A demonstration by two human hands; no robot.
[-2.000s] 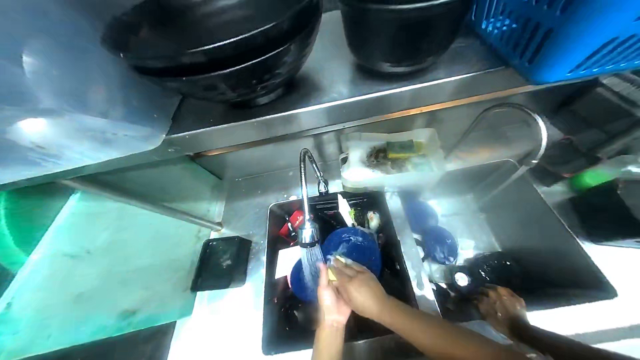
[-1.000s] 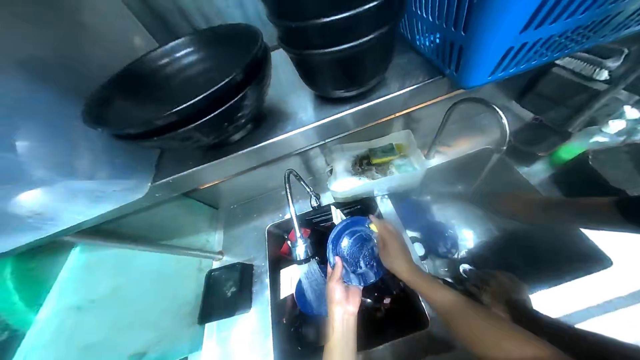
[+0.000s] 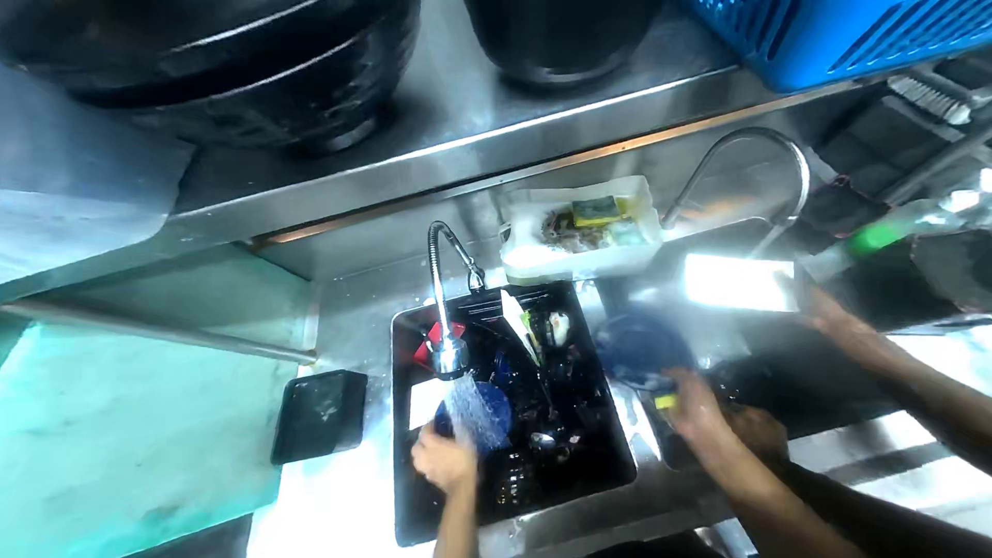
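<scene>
My left hand (image 3: pixel 446 459) is at the near left rim of a blue bowl (image 3: pixel 490 415) in the black sink basin (image 3: pixel 612 457), gripping its edge. Water from the flexible faucet (image 3: pixel 449 353) falls into that bowl. On the right, my right hand (image 3: pixel 695 407) holds a blurred blue plate or bowl (image 3: pixel 642 346) over the edge of the right basin, with a yellow sponge (image 3: pixel 665 401) against the fingers. Beside the faucet head lies a red item (image 3: pixel 439 341), and a white-green piece (image 3: pixel 519 322) leans in the basin among scraps.
A co-worker's hands (image 3: pixel 759 434) work at the right basin, one by a bright white tray (image 3: pixel 740 283). A plastic tub (image 3: pixel 581 260) with sponges stands behind the sinks. Large black bowls (image 3: pixel 256 93) and a blue basket (image 3: pixel 876 46) sit on the shelf. A black tray (image 3: pixel 322 415) lies at left.
My hands have moved apart. The blue dish they held together has gone right with my right hand, while my left hand is now at the bowl under the water.
</scene>
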